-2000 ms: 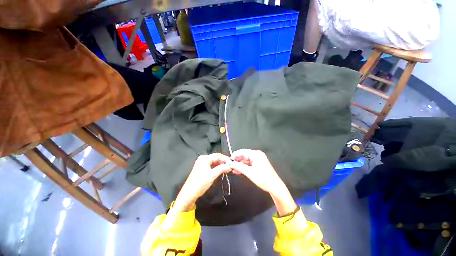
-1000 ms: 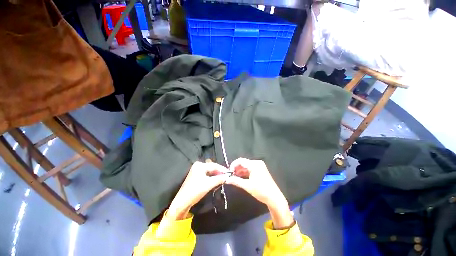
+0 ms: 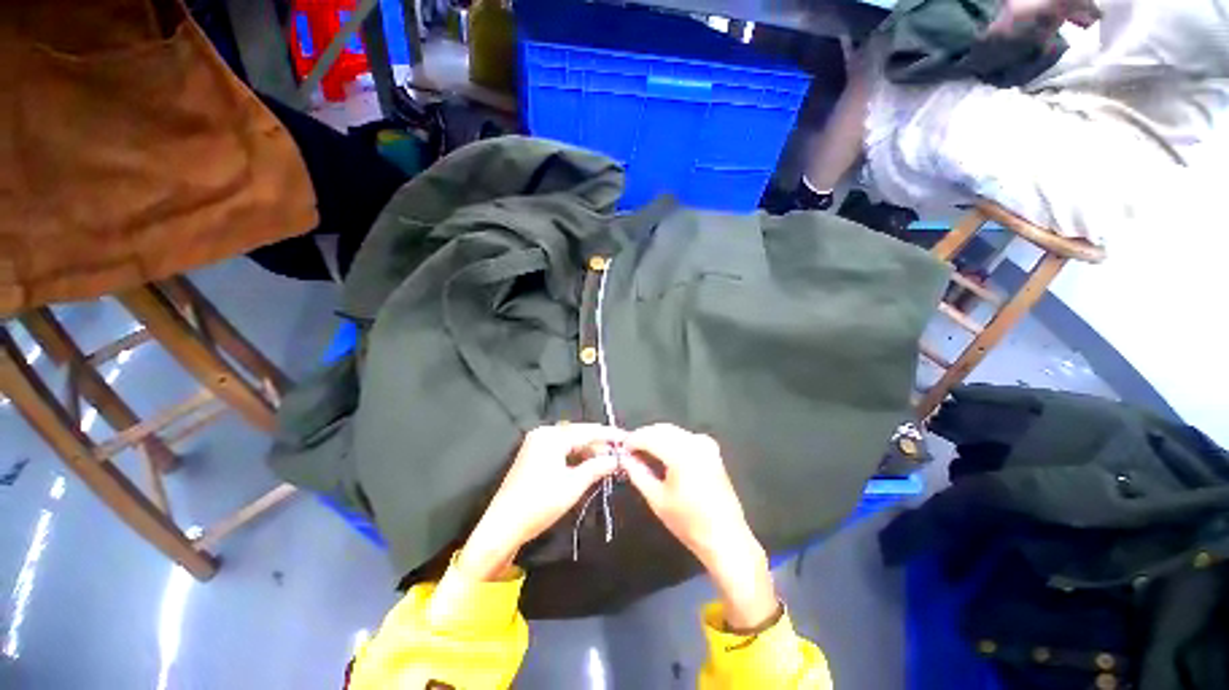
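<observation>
A dark olive-green jacket (image 3: 809,351) lies spread in front of me over a blue crate. A thin whitish zipper line (image 3: 603,337) runs down its front beside a placket with brass buttons (image 3: 588,356). My left hand (image 3: 559,472) and my right hand (image 3: 674,479) meet at the lower end of this line. The fingertips of both pinch the zipper there. Whether they also hold a slider is hidden. Pale thin ends (image 3: 608,512) hang below the fingers over the dark cloth.
A large blue crate (image 3: 660,128) stands behind the jacket. A person in brown (image 3: 135,162) sits on a wooden stool at left. Another person in white (image 3: 1038,135) sits on a stool at right, with hands at dark green cloth. More dark jackets (image 3: 1078,526) lie at lower right.
My hands stay together at the zipper's lower end, with the fingers slightly shifted. The view has shifted, and the right person's hands and dark green cloth now show at upper right.
</observation>
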